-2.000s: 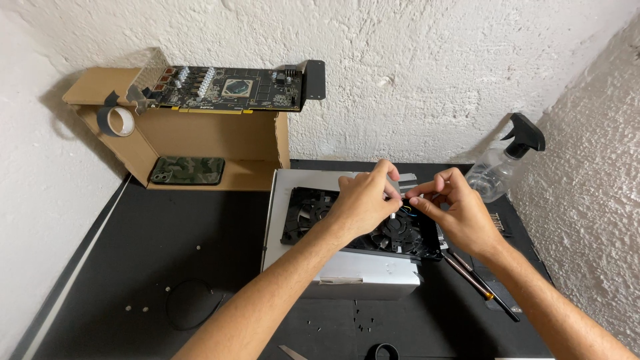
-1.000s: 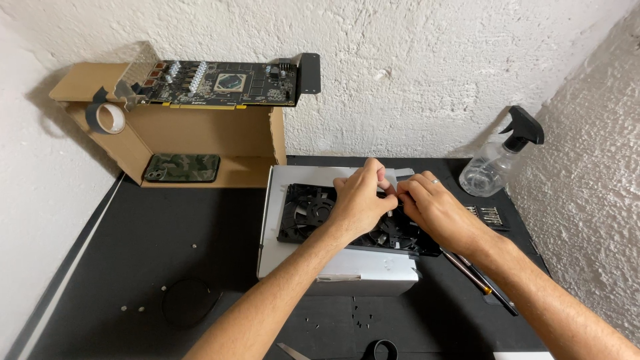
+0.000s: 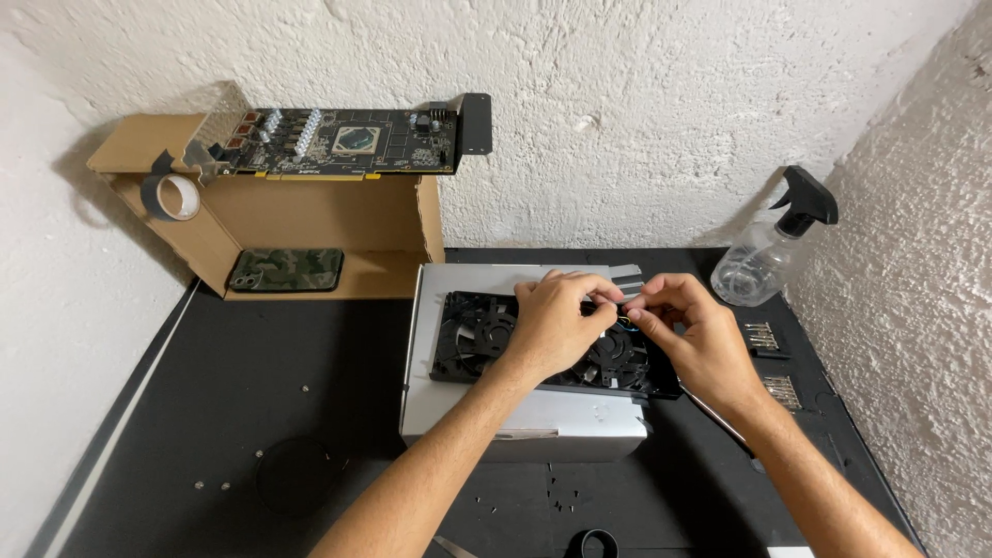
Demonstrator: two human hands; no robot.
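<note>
A black graphics card fan shroud [image 3: 612, 353] with two fans lies on a white cardboard box [image 3: 457, 407]. My left hand [image 3: 562, 318] is over the shroud's middle, its thumb and fingers pinched near the far edge. Close beside it, my right hand [image 3: 682, 325] has thumb and index finger together at thin coloured fan wires [image 3: 628, 322]. The fingers hide what exactly each hand pinches. A grey strip-like piece [image 3: 626, 280] lies just beyond the fingertips.
A bare graphics card circuit board [image 3: 356, 143] rests atop an open cardboard box [image 3: 430, 225], with a tape roll [image 3: 170, 196] and a camouflage-cased phone [image 3: 288, 270]. Around stand a spray bottle [image 3: 752, 263], screwdriver bits [image 3: 763, 337], small screws [image 3: 559, 504] and a black ring [image 3: 598, 544].
My right hand has drawn back slightly from my left since one second ago, and the coloured wires now show between them. The shroud remains on the white box.
</note>
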